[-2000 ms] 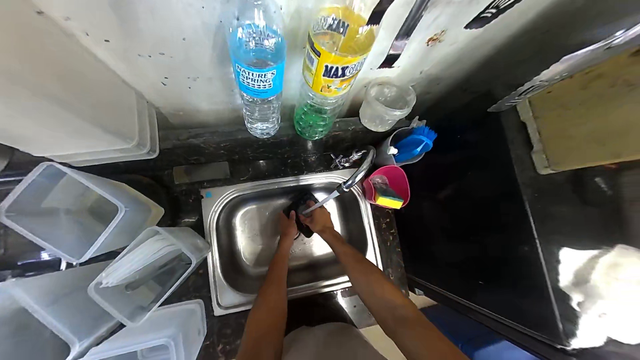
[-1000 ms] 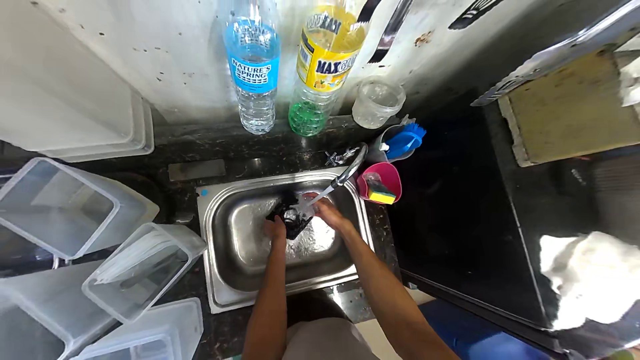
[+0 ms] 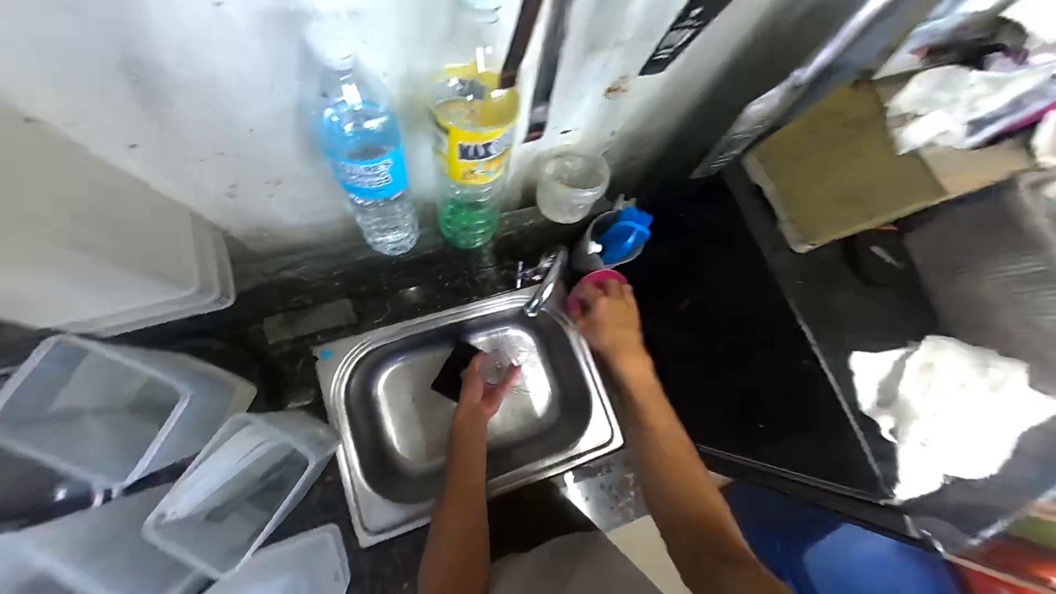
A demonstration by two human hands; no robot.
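Over the stainless steel sink, my left hand holds a small clear round container. A black flat item shows beside its fingers; whether the hand grips this too is unclear. My right hand is at the pink cup right of the faucet, with its fingers at or inside the rim. The hand hides most of the cup, and whether the fingers hold anything cannot be seen. No water stream shows from the faucet.
Behind the sink stand a blue-labelled bottle, a yellow-labelled bottle and a clear tub. A grey cup holds a blue item. Clear plastic bins lie left; a crumpled white cloth lies right.
My right hand has left the sink and moved right to the pink cup, where a yellow sponge showed earlier. The water stream seen before no longer shows.
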